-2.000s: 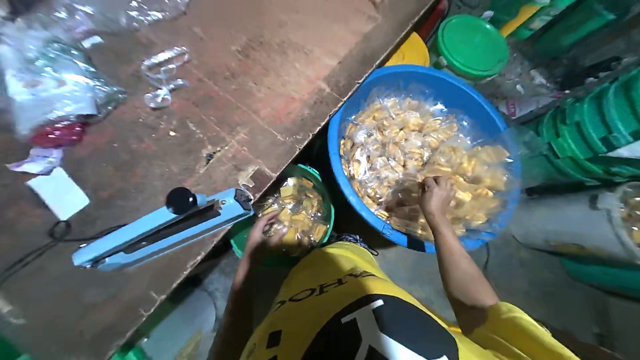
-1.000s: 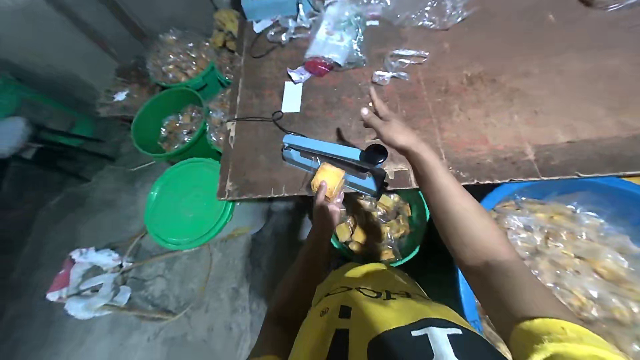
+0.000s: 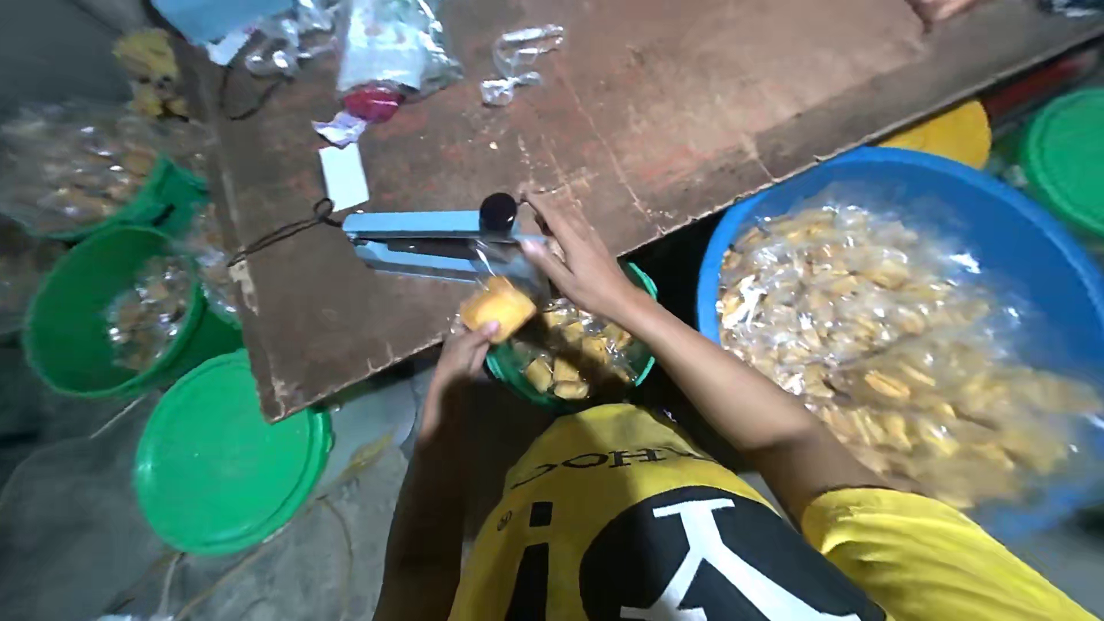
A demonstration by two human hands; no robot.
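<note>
My left hand (image 3: pixel 466 352) holds a clear plastic bag with a yellow-orange piece of food (image 3: pixel 500 309) inside, just below the light blue impulse sealer (image 3: pixel 414 226) at the table's edge. The bag's open end reaches up to the sealer's jaws. My right hand (image 3: pixel 580 259) rests at the sealer's right end, fingers around the end of its arm near the black round knob (image 3: pixel 498 213); whether the fingers press down cannot be told. Beneath both hands stands a green bucket (image 3: pixel 645 285) of similar bagged pieces.
The brown wooden table (image 3: pixel 690 112) bears plastic bags (image 3: pixel 388 52) and a white card (image 3: pixel 344 177). A large blue tub (image 3: pixel 711 285) full of bagged pieces stands at the right. Green buckets (image 3: pixel 43 319) and a green lid (image 3: pixel 226 457) lie left; a cord (image 3: pixel 285 231) runs from the sealer.
My right hand has come down from above the table to the sealer's end. Two seconds ago it was in the blue tub and my left hand was at the green bucket.
</note>
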